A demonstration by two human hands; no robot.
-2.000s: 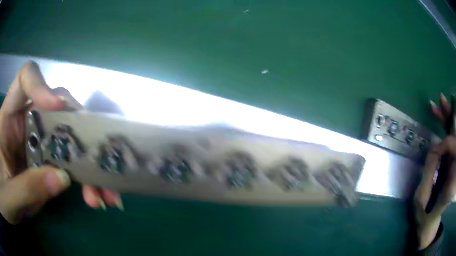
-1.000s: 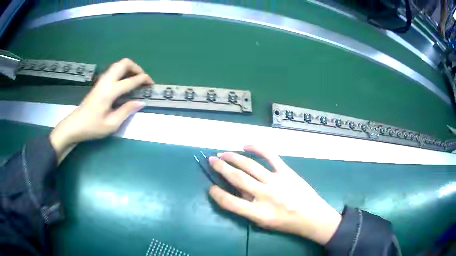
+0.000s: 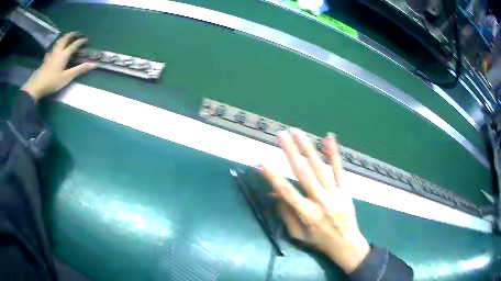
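Note:
My left hand (image 3: 57,68) is at the far left, with fingers and thumb across the left end of a grey fixture bar (image 3: 132,65) carrying a row of small dark components. My right hand (image 3: 321,206) is slightly blurred, fingers spread. Its fingertips are over or against a second fixture bar (image 3: 241,122); contact is unclear. The dark tweezers (image 3: 257,211) lie on the green bench left of my right hand, apart from its fingers.
More bars run end to end rightward (image 3: 406,178) along the far side of the wide bright metal strip (image 3: 148,123). A curved silver rail (image 3: 307,49) bounds the green belt beyond. Dark equipment and a cable are at the upper right.
My left hand appears farther left, on a bar's left end. My right hand has opened off the tweezers and reached toward the bars. The view has shifted, and the dot-grid sheet no longer shows clearly.

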